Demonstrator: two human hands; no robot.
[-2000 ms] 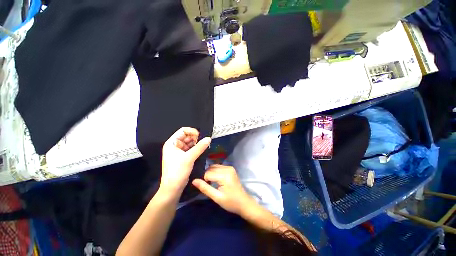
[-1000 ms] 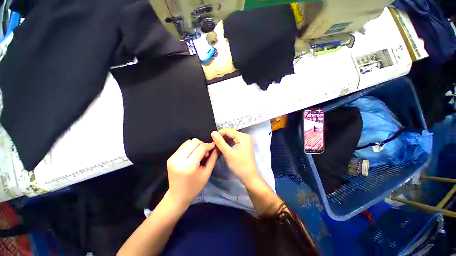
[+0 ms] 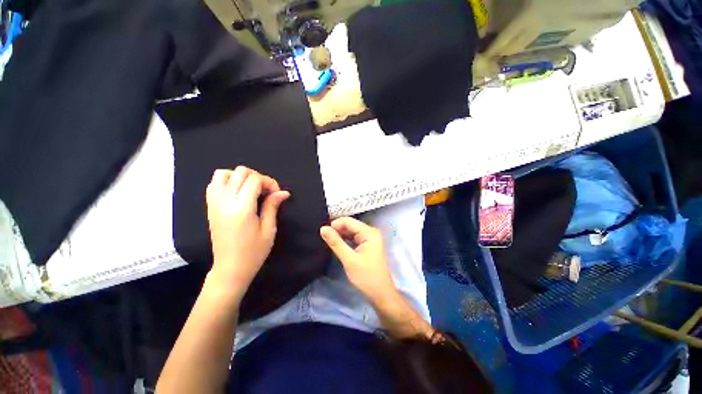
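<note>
A black garment piece (image 3: 246, 138) runs from the presser foot and needle area (image 3: 291, 68) over the table's front edge to the lap. My left hand (image 3: 245, 212) lies on its middle, thumb and fingers close together; whether it pinches cloth is unclear. My right hand (image 3: 356, 245) is at the piece's right edge, thumb and forefinger touching or pinching that edge. A bright blue guide (image 3: 319, 81) sits beside the needle on a tan plate (image 3: 339, 104). A wide black panel (image 3: 77, 115) lies left of the machine.
A black cloth scrap (image 3: 416, 73) hangs right of the needle. Thin tools (image 3: 527, 77) lie under the cream machine head. A blue basket (image 3: 531, 342) at the right holds black cloth and light blue plastic (image 3: 604, 204); a lit smartphone (image 3: 496, 211) rests at its left edge.
My hands met at the cloth's right edge a second ago; my left hand has since moved left and up onto the cloth. My right hand stays near the edge. The cloth's lower part now hangs wider over the lap.
</note>
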